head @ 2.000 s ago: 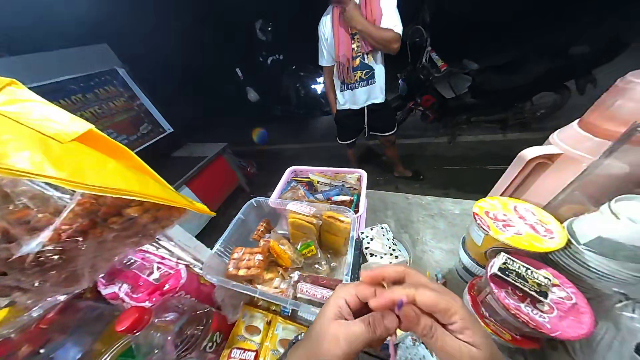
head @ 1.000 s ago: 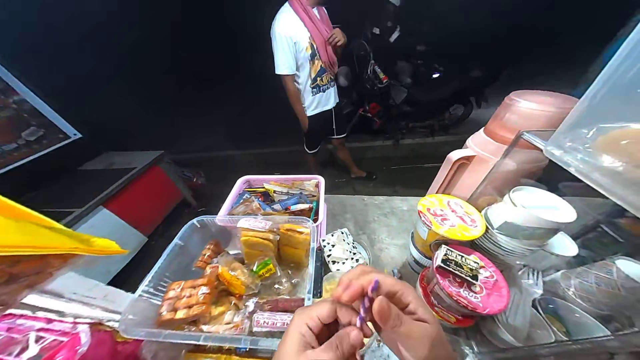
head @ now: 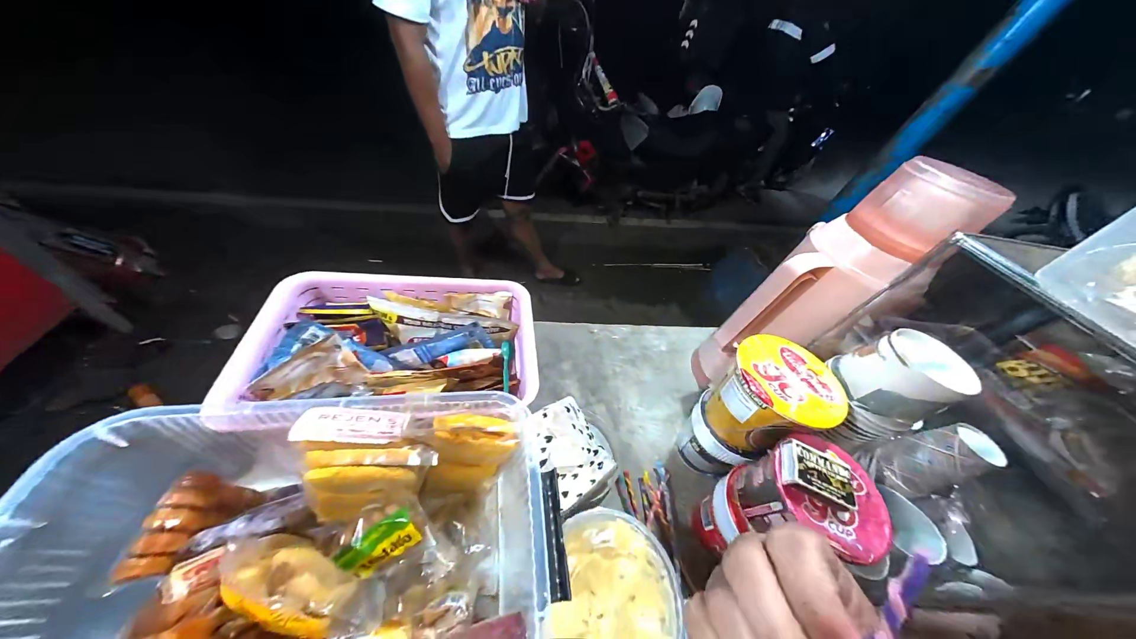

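My left hand (head: pixel 777 586) is at the bottom right, its fingers curled beside a purple twisted strand (head: pixel 903 590) that it seems to pinch. Only a sliver of my right hand (head: pixel 967 623) shows at the bottom edge, right of the strand; its fingers are hidden. Just beyond my left hand stands a red instant-noodle cup (head: pixel 741 510) with a small black box bearing writing (head: pixel 818 475) on its lid. A yellow-lidded noodle cup (head: pixel 790 382) is behind it. Several thin coloured twisted strands (head: pixel 652 506) lie left of the cups, near a round tub of yellowish food (head: pixel 617 577).
A clear plastic bin (head: pixel 519 532) holds packaged breads, with a pink basket (head: pixel 530 355) of sachets behind it. A patterned cloth-like item (head: pixel 572 453) is beside the bin. A pink pitcher (head: pixel 834 257), stacked cups (head: pixel 905 377) and a glass case (head: pixel 1047 297) stand right. A person (head: pixel 484 115) stands beyond the counter.
The view has shifted much closer to the counter. My hands, earlier together around the purple strand in front of the bin, are now at the bottom right by the red cup.
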